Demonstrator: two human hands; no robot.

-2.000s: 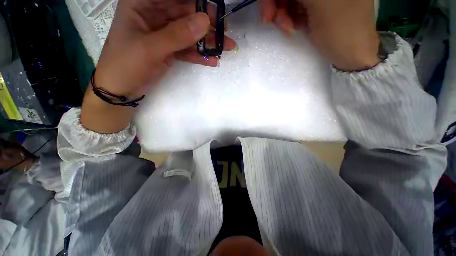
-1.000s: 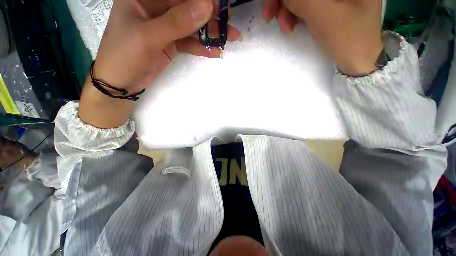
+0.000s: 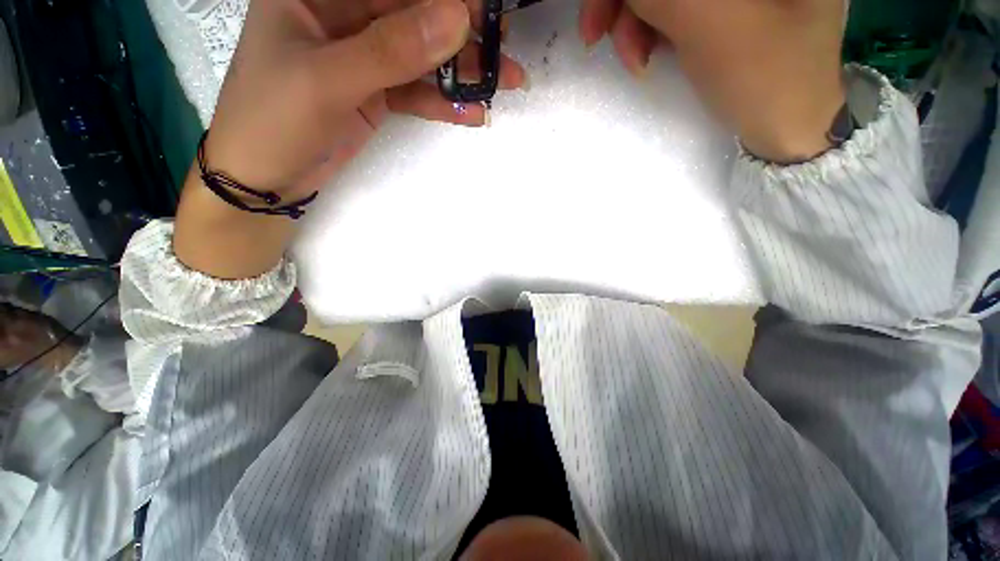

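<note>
My left hand [image 3: 351, 77] holds a black housing frame [image 3: 490, 66] between thumb and fingers at the top of the view, above the white foam pad [image 3: 526, 219]. The frame's upper end is cut off by the picture's edge. My right hand [image 3: 713, 55] is to the right, partly cut off at the top. The dark tip of the tweezers [image 3: 518, 6] shows at the frame's upper right. The rest of the tweezers is out of the picture, but they lead towards my right hand. Several tiny dark bits [image 3: 550, 44] lie on the white surface between the hands.
A black unit [image 3: 82, 99] and a grey box with a yellow label [image 3: 16, 208] are at the left. A white tray edge [image 3: 208, 33] shows at the upper left. Another person's sleeve [image 3: 66, 438] is at the lower left. Green matting [image 3: 877, 22] shows at the upper right.
The frame and my left hand have moved slightly up from two seconds ago. The tweezers have moved up, mostly out of the picture. My right hand has shifted slightly.
</note>
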